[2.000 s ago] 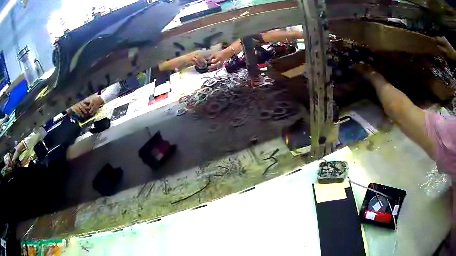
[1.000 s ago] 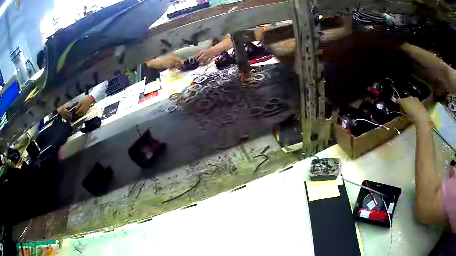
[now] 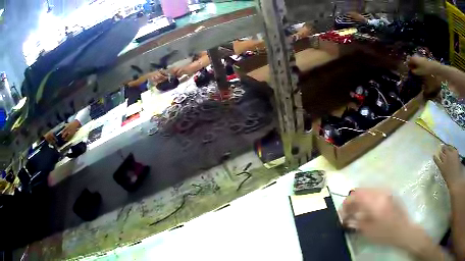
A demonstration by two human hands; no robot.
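A blurred hand (image 3: 375, 214), which I take as my right hand, reaches in from the lower right edge. It is over the spot beside the long black strip (image 3: 318, 232). Something dark shows at its fingertips; whether they grip it I cannot tell. The black unit seen there before is hidden, and a short lead shows left of the hand. Pale yellow paper (image 3: 310, 202) lies on the strip's head, with a small speckled parts box (image 3: 309, 181) just above. My left hand is not in view.
A cardboard tray (image 3: 352, 153) holds several black units with leads, right of the metal post (image 3: 288, 97). Another worker's hands (image 3: 423, 66) are at the tray's far end and by a pale sheet (image 3: 443, 125). Two black units (image 3: 131, 173) lie on the grey board.
The blurred hand has come in over the black unit. The view has shifted, so things sit further left. The neighbour's lower hand has left the tray and is now near the pale sheet.
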